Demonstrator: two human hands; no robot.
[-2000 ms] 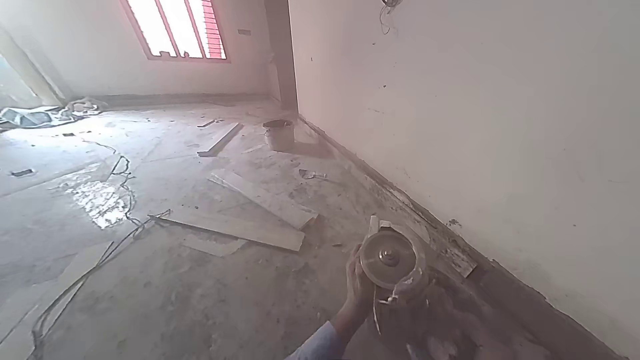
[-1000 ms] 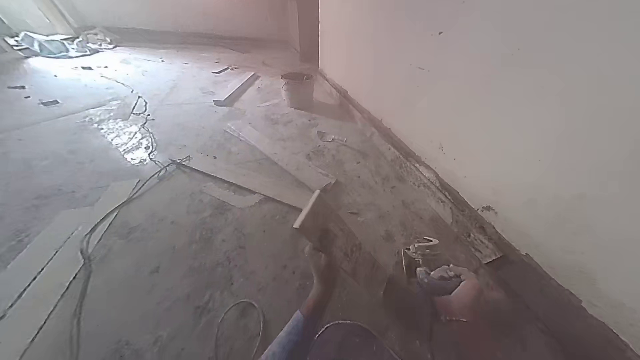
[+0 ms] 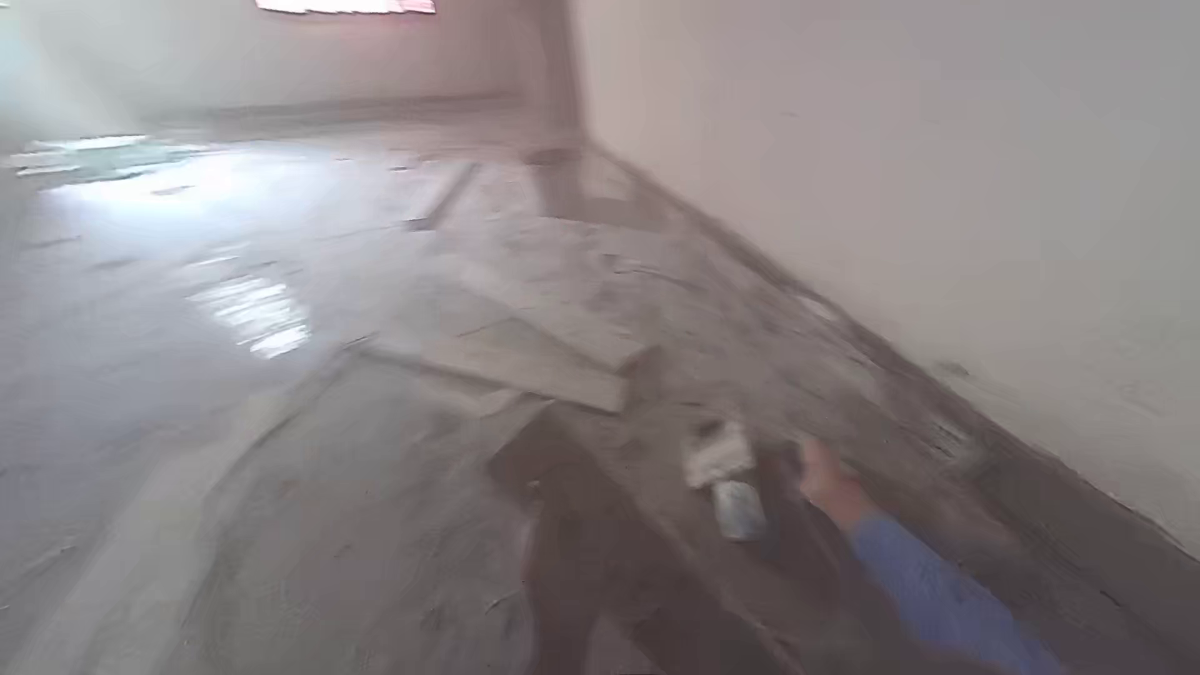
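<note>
Motion blur softens the whole view. My right hand (image 3: pixel 830 483), in a blue sleeve, reaches in from the lower right, just right of a pale and grey handheld power tool (image 3: pixel 731 483). Between hand and tool lies a dark patch, so a grip cannot be made out. My left hand cannot be seen. A dark brown shape (image 3: pixel 600 534), shadow or object, spans the lower middle. Beyond it, long flat pale strips (image 3: pixel 544 370) rest on the floor, crossing near their right ends.
A plain wall (image 3: pixel 891 187) runs along the right, with a rough channel (image 3: pixel 825 314) at its foot. A bucket (image 3: pixel 558 183) and another strip (image 3: pixel 445 197) stand or lie farther back. Pale strips (image 3: pixel 141 544) and cable-like lines extend at the left.
The left hand, which held up a pale flat piece one second ago, has left the view. The round-faced tool was held up two seconds ago and is now lower. The view has shifted and blurred.
</note>
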